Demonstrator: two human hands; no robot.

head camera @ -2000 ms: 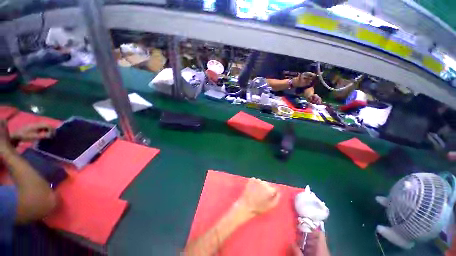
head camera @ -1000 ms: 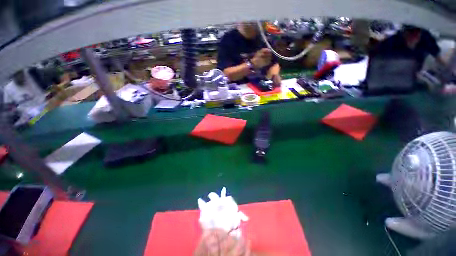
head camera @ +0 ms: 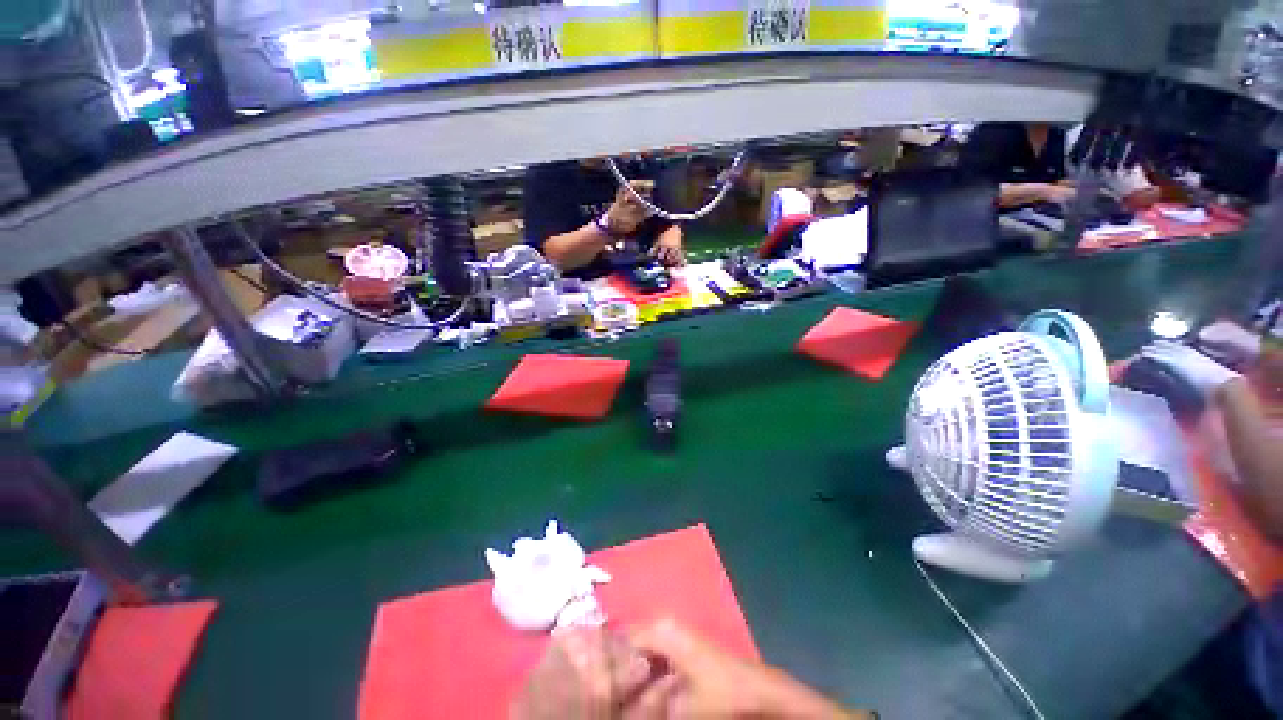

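Note:
The wiping stick's bunched white cloth head (head camera: pixel 542 581) is above the red work mat (head camera: pixel 436 658), with pointed cloth ends sticking up. My left hand (head camera: pixel 567 678) and my right hand (head camera: pixel 699 675) meet just below the head, closed around the stick. My fingers hide the handle, and the bottom edge cuts off part of both hands. A black device (head camera: pixel 663 395) lies on the green bench beyond the mat. Another long black unit (head camera: pixel 332 463) lies to its left.
A white desk fan (head camera: pixel 996 443) stands at right, its cord trailing forward. Small red pads (head camera: pixel 560 386) (head camera: pixel 858 341) and a white sheet (head camera: pixel 161 484) lie farther back. A tray (head camera: pixel 64 647) is at lower left. A shelf beam (head camera: pixel 563 124) crosses above. A neighbour's gloved hand (head camera: pixel 1189 369) is at right.
The view has swung right, bringing the fan and right neighbour farther in. The cloth head has moved from the mat's right side towards its upper middle, and my hands have come together below it.

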